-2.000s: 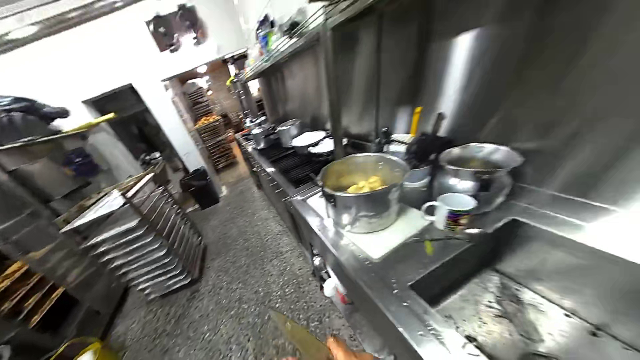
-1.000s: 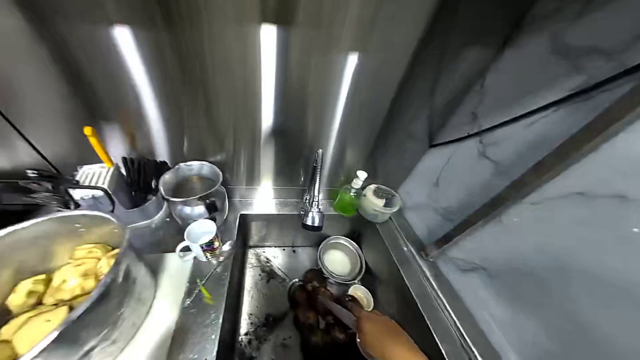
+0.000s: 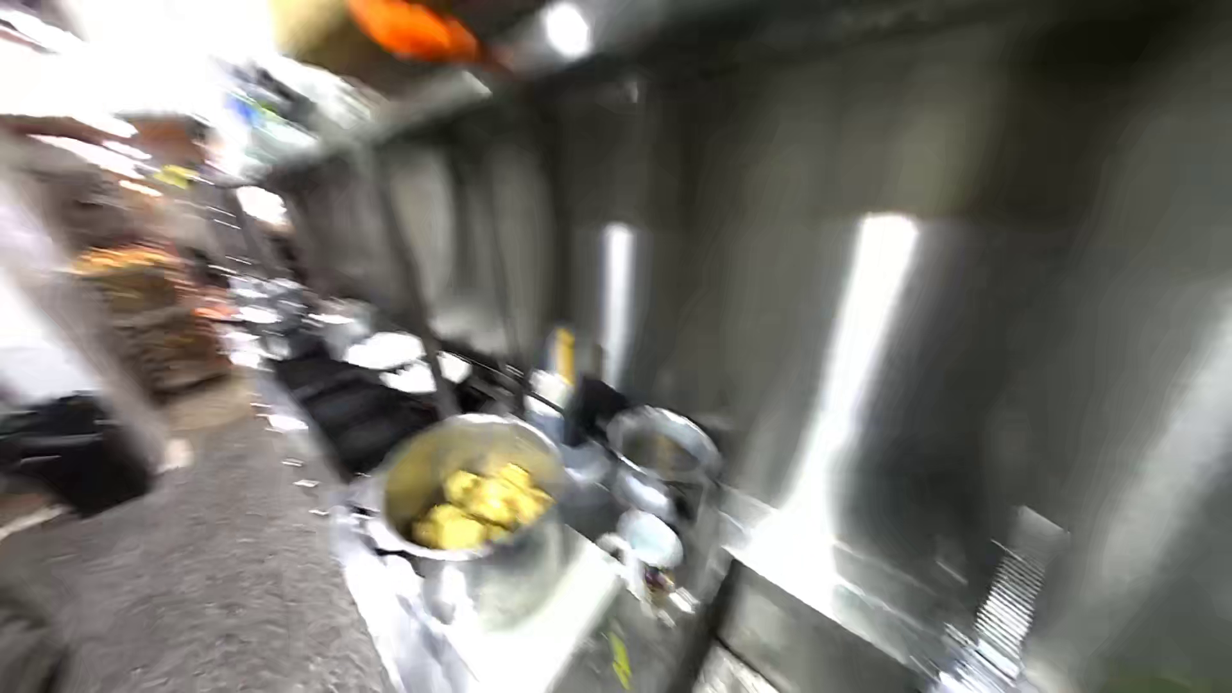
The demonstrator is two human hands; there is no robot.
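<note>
Neither my left hand nor my right hand shows in the head view now, which is heavily blurred. A large metal pot (image 3: 568, 568) holds yellow pieces of food (image 3: 481, 505) and stands on a white cutting board (image 3: 587, 602). Just right of the pot are a white mug (image 3: 651, 541) and a smaller metal pot (image 3: 664, 445). Part of the sink (image 3: 770, 626) shows at the bottom, with a metal faucet (image 3: 1011, 587) at its right.
A dark stove (image 3: 351, 390) with white-topped items lies farther along the counter. The grey floor (image 3: 212, 568) runs along the left, past a black bin (image 3: 72, 448) and a rack with orange goods (image 3: 144, 308). A steel wall backs the counter.
The view has swung left from the sink, up along the counter. The hand that held a knife over the sink a second ago is out of view.
</note>
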